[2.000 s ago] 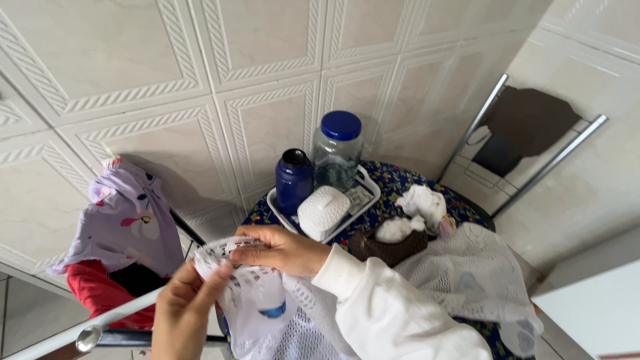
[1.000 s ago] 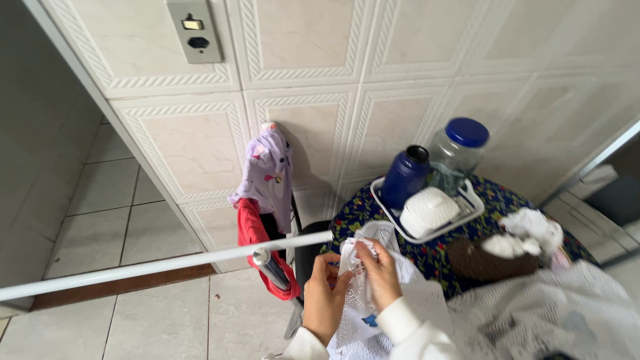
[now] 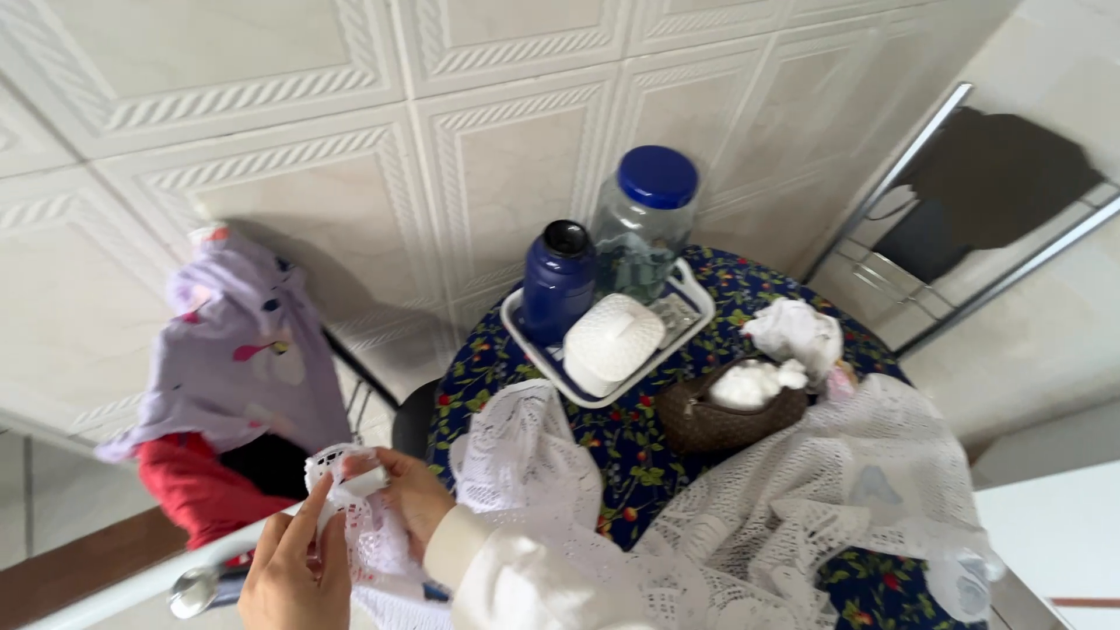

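My left hand (image 3: 302, 556) pinches the edge of a white lace cloth (image 3: 376, 534) at the lower left. On the right side of that cloth, my right hand (image 3: 411, 499) holds its gathered edge, where a small white piece shows near the fingers; what the piece is cannot be told. More white openwork fabric (image 3: 752, 516) spreads from beside my sleeve across the round table. A brown patterned zip pouch (image 3: 726, 420) lies open with white fluffy stuffing (image 3: 752, 383) in its mouth, and a crumpled white cloth (image 3: 798, 332) touches it.
A white tray (image 3: 595, 401) holds a dark blue bottle (image 3: 556, 284), a blue-lidded glass jar (image 3: 646, 227) and a white textured container (image 3: 612, 341). Lilac and red clothes (image 3: 245, 341) hang on a chair at left. A pale rail (image 3: 131, 582) crosses the lower left. A metal-framed chair (image 3: 989, 201) stands right.
The view has swung away and back. Both hands stay on the white lace cloth, and their fingers have shifted along its edge.
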